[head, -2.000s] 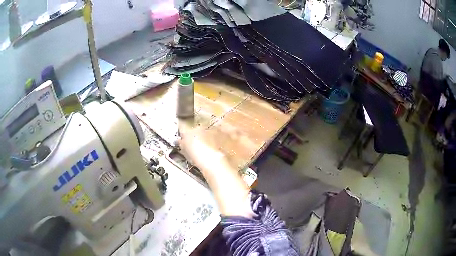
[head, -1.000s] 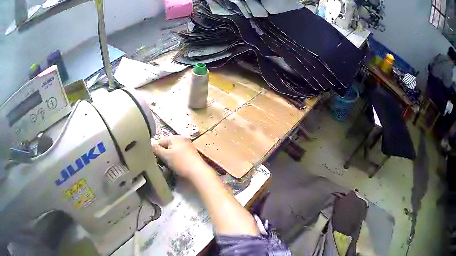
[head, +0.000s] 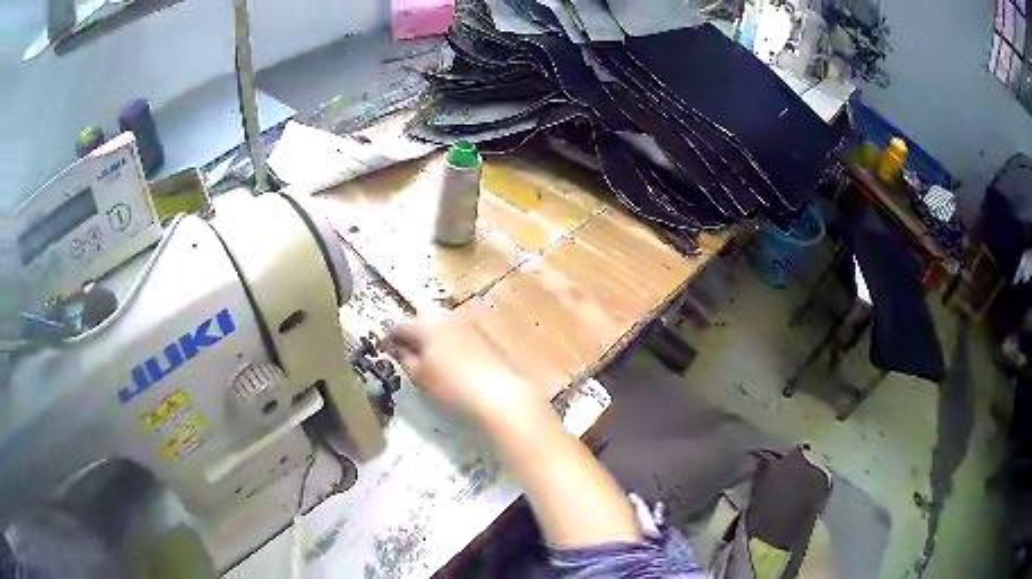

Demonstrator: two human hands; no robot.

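The white JUKI sewing machine head (head: 192, 362) fills the left side. My right hand (head: 447, 368) reaches in from the lower right in a purple sleeve. Its blurred fingertips are beside the small dark metal parts (head: 376, 368) at the right end of the head. Whether the fingers hold anything cannot be told. A grey-beige thread cone with a green tip (head: 458, 204) stands upright on the cardboard (head: 543, 294), beyond my hand. My left hand is not in view.
Black cut pieces (head: 679, 124) are stacked behind the cardboard. The control panel (head: 85, 215) and a stand pole (head: 249, 96) are behind the head. Brown and grey panels (head: 787, 509) lie low at right. A blue basket (head: 787, 243) and a stool with a black piece (head: 900, 305) stand beyond.
My right hand moved from near the cone to the machine's right end, then slightly back right, uncovering the metal parts. The cone stays standing. The view has shifted a little.
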